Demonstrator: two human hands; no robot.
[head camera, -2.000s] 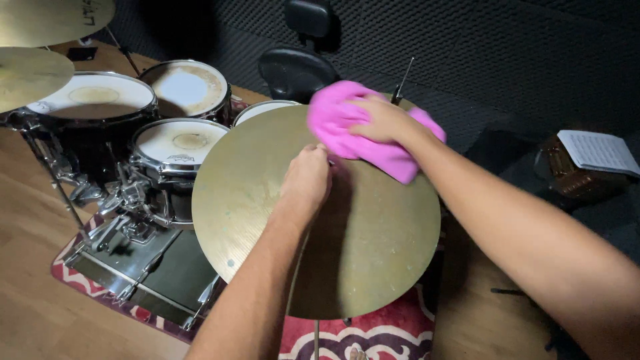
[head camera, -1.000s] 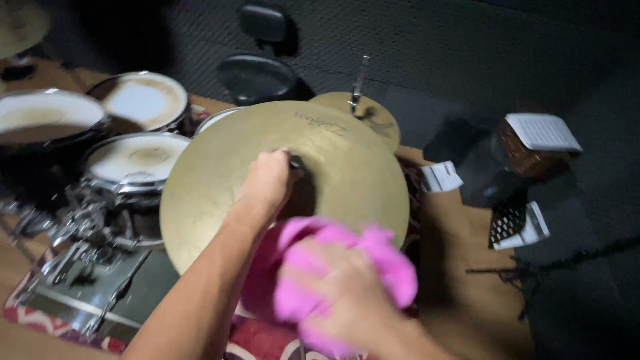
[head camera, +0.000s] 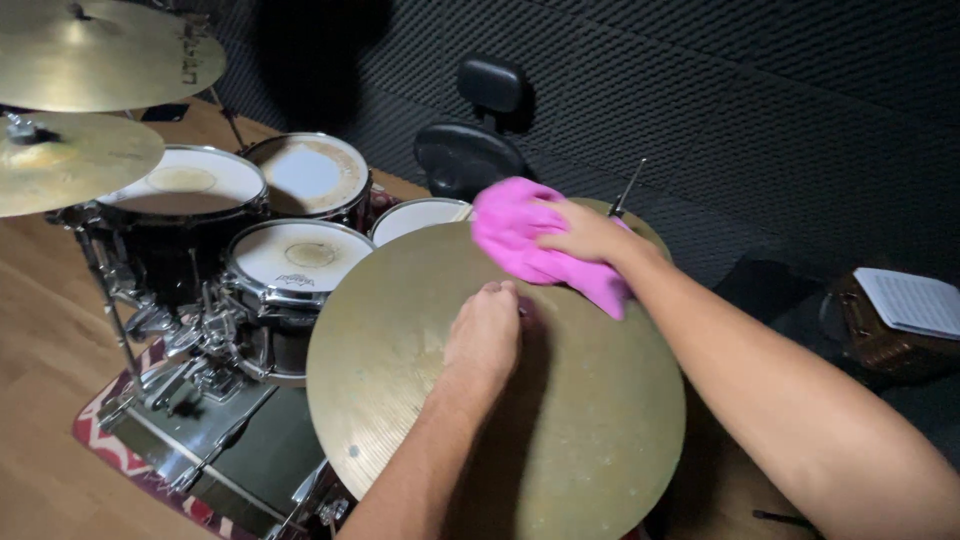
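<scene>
A large brass-coloured cymbal (head camera: 600, 405) fills the middle of the head view. My left hand (head camera: 486, 330) is closed at the cymbal's centre; what its fingers grip is hidden under them. My right hand (head camera: 581, 229) presses a bunched pink cloth (head camera: 517, 225) onto the far edge of the cymbal, and one corner of the cloth hangs toward the centre. Behind the cloth shows part of a smaller cymbal (head camera: 651, 231) with an upright rod.
Drums (head camera: 300, 255) with white heads and chrome hardware stand at the left, with two more cymbals (head camera: 105, 60) above them. A black padded stool (head camera: 469, 154) is behind. Sheet music (head camera: 911, 300) lies on a wooden box at the right. Black foam lines the wall.
My right hand and the pink cloth have moved from the cymbal's near side, one second ago, to its far edge. My left hand stays at the centre. The view has shifted.
</scene>
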